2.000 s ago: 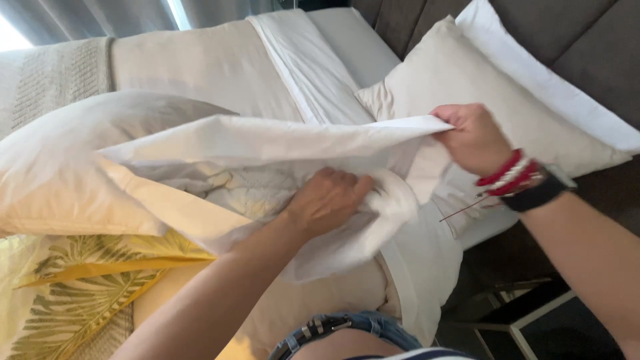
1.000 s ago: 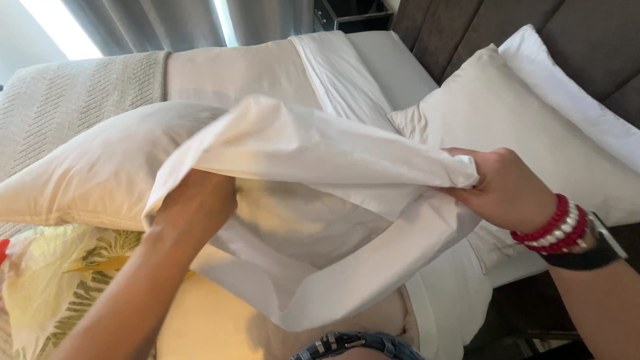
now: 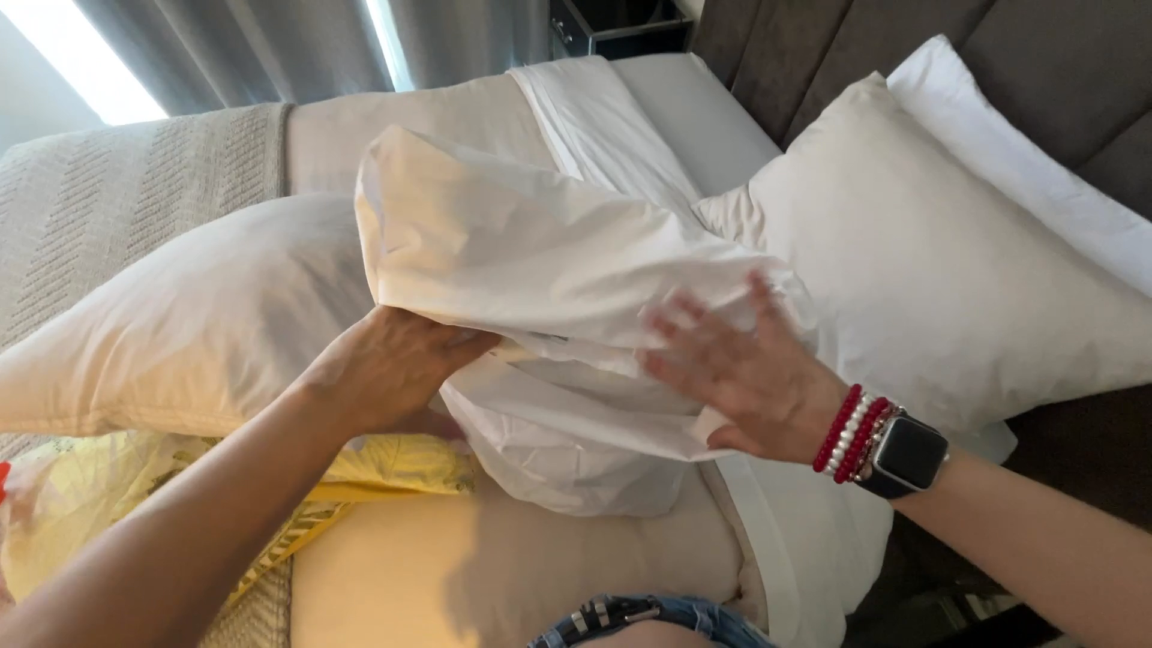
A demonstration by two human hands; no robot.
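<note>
A white pillowcase point(image 3: 540, 243) hangs bunched in the air over the bed, its folds drooping toward the mattress. My left hand point(image 3: 405, 360) grips its lower left edge, with part of the fingers hidden under the cloth. Spread and blurred, the fingers of my right hand point(image 3: 738, 360) lie against the cloth's right side; the thumb is by its lower edge. To the left, behind my left hand, rests a pale pillow point(image 3: 207, 315). A yellow leaf-patterned fabric item point(image 3: 387, 463) lies under my left forearm.
Another cream pillow point(image 3: 936, 252) and a white pillow point(image 3: 1035, 162) lean by the dark padded headboard point(image 3: 864, 54). A knitted throw point(image 3: 153, 189) covers the bed's left part. Beyond the bed stand a nightstand point(image 3: 621, 36) and grey curtains point(image 3: 252, 45).
My right hand gripped the pillowcase's right end a second ago; its fingers are now spread. The pillowcase, held wide as a loop before, has partly folded together.
</note>
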